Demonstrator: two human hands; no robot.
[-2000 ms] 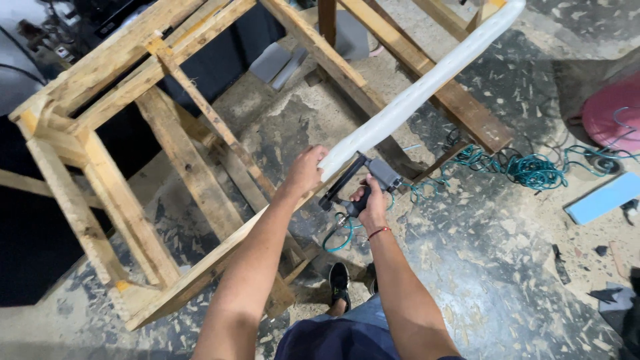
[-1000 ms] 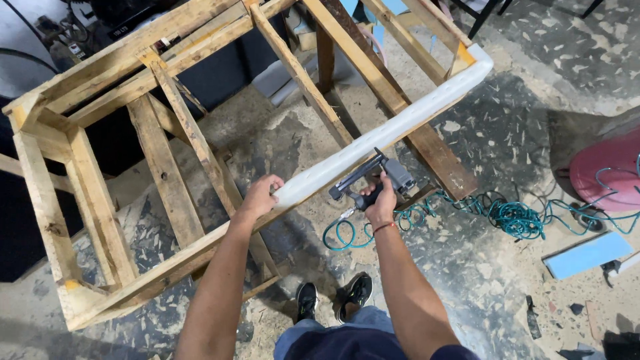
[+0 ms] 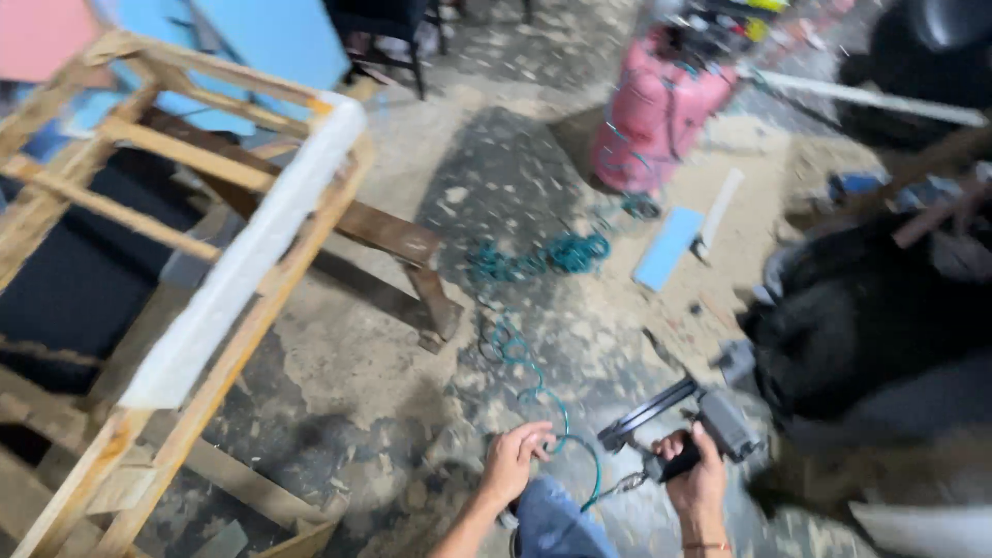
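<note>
My right hand [image 3: 695,473] grips the handle of a pneumatic stapler [image 3: 682,426], with a teal air hose [image 3: 595,473] joined to the base of its handle. My left hand [image 3: 518,457] is just left of the stapler, by a loop of the hose, its fingers curled; whether they touch the hose cannot be told. On the left stands a wooden furniture frame [image 3: 205,422], with a strip of white padding [image 3: 248,256] lying along its near rail. Neither hand touches the frame.
A brown wooden trestle [image 3: 387,232] supports the frame. Coiled hose [image 3: 573,252] lies on the floor, leading towards a pink tank [image 3: 659,116]. A blue strip [image 3: 668,248] lies nearby. Dark material [image 3: 852,341] is at right, blue sheets [image 3: 271,46] behind the frame.
My left hand has left the frame's rail and padding and is now beside the hose. The stapler, still in my right hand, has moved away from the frame. The view has swung right.
</note>
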